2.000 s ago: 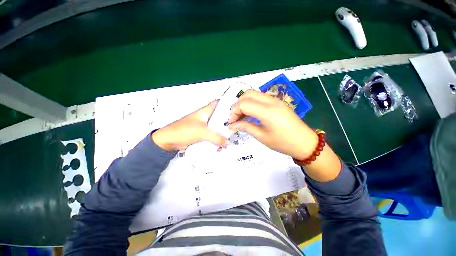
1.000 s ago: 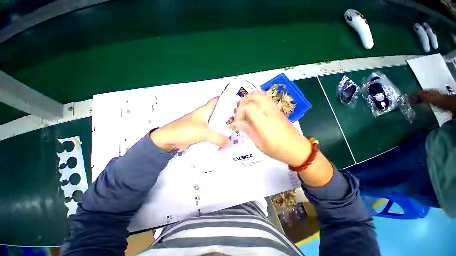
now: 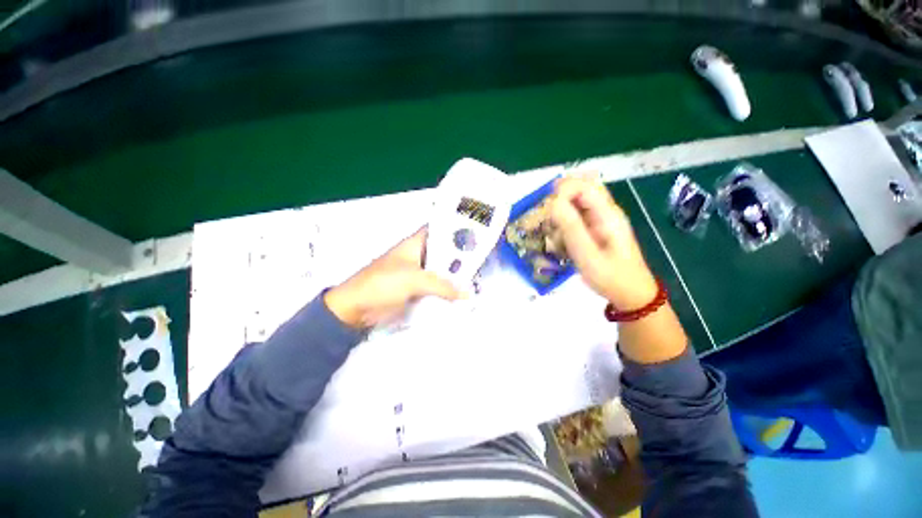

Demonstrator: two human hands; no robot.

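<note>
My left hand (image 3: 389,283) holds a white device housing (image 3: 470,182) by its lower part, above the printed white paper (image 3: 303,374). The housing's face shows a dark display window with yellowish marks, a round dark button spot and a smaller dark spot below it. My right hand (image 3: 605,238) is raised over the right side of the blue parts tray (image 3: 547,287), fingers bent together. The tray holds a heap of small gold-tan parts (image 3: 536,238). Whether the right fingers hold a part cannot be told.
White devices (image 3: 724,83) lie on the green conveyor (image 3: 354,132) beyond the bench. Bagged dark parts (image 3: 750,207) and a white sheet (image 3: 864,182) are at right. A punched white strip (image 3: 150,376) lies at left. A person's sleeve (image 3: 892,329) and a blue stool (image 3: 804,433) are at right.
My right hand has left the housing and moved right to the tray. The housing now shows its face uncovered. The tray sits lower and further left. The other person's hand has left the white sheet.
</note>
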